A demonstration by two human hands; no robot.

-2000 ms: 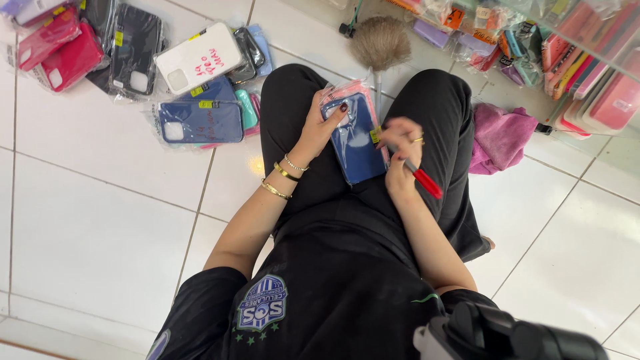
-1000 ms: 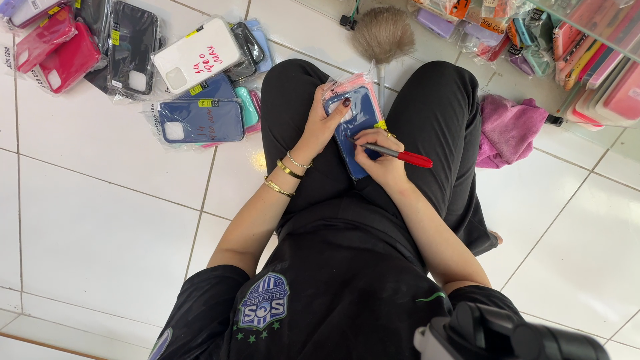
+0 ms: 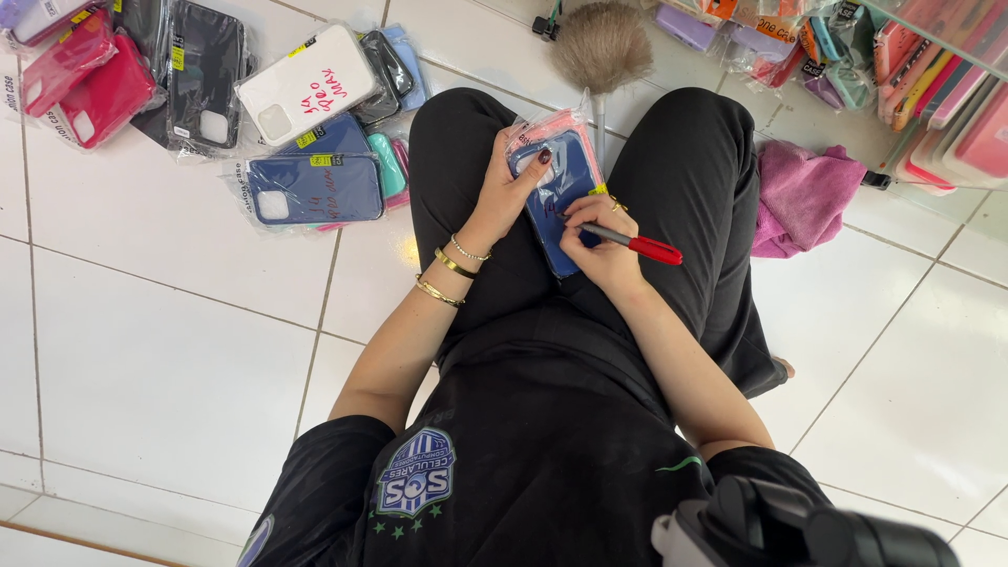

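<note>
My left hand grips a blue phone case in a clear plastic sleeve, its thumb on the front near the camera cutout. A pink phone case lies behind the blue one in the same grip. In my right hand is a marker with a red cap on its rear end, its tip against the sleeve beside short dark red strokes. Both cases rest over my lap. On the floor to the left lie a sleeved blue case and a white case, both with red handwriting.
Black cases and red cases lie at the upper left. A feather duster is beyond my knees. By my right knee lies a pink cloth. Glass shelving with many cases stands upper right. A black and white object is at lower right.
Two seconds ago my right hand was blurred at the case's edge with the marker pointing down and away. It has since come onto the case, the marker tip on the sleeve.
</note>
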